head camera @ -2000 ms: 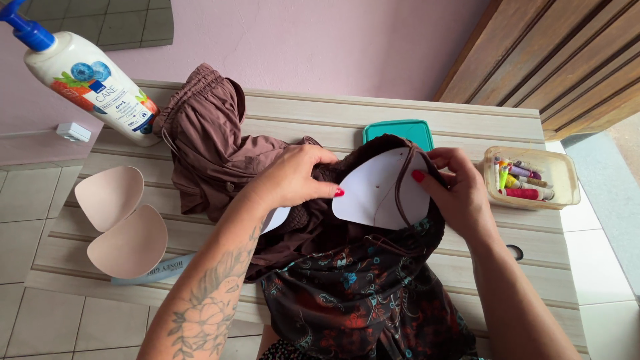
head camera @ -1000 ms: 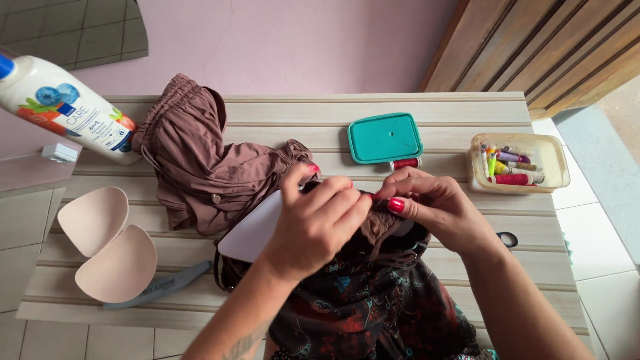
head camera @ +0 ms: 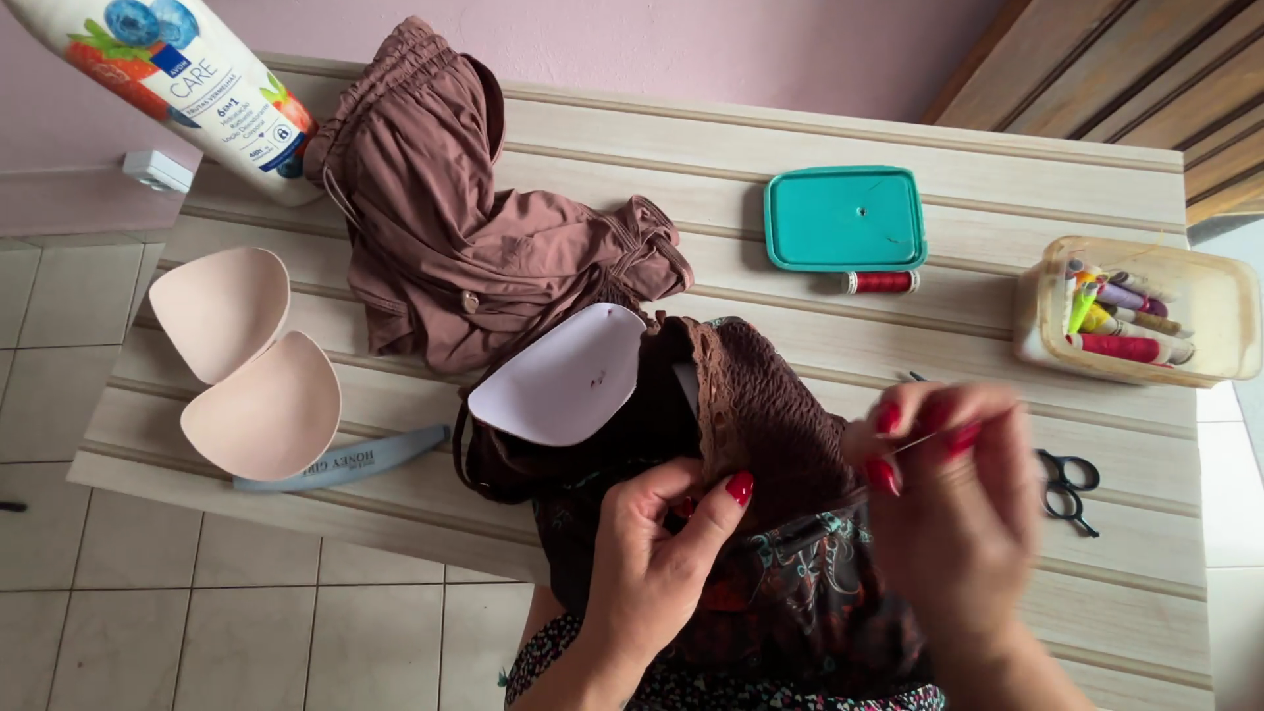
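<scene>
My left hand (head camera: 657,553) pinches the lace-trimmed edge of a dark brown garment (head camera: 780,425) between thumb and fingers. To its right, my right hand (head camera: 948,494), blurred, holds a thin sewing needle (head camera: 913,443) between its fingertips, raised beside the garment's shirred part. Any thread on the needle is too fine to make out. A white bra cup (head camera: 563,380) lies on the garment's open left side, with small dark red marks on it. Dark floral fabric (head camera: 790,602) spreads below both hands.
Mauve clothing (head camera: 434,217), a lotion bottle (head camera: 212,94), two beige bra cups (head camera: 267,405) and a nail file (head camera: 346,462) are at left. Behind are a teal lid (head camera: 844,217) and red thread spool (head camera: 881,282); at right, a tub of threads (head camera: 1136,316) and black scissors (head camera: 1066,484).
My hands have moved apart; my right hand is now off the cloth, to the right. The white cup shows more fully. The view has shifted closer to the table.
</scene>
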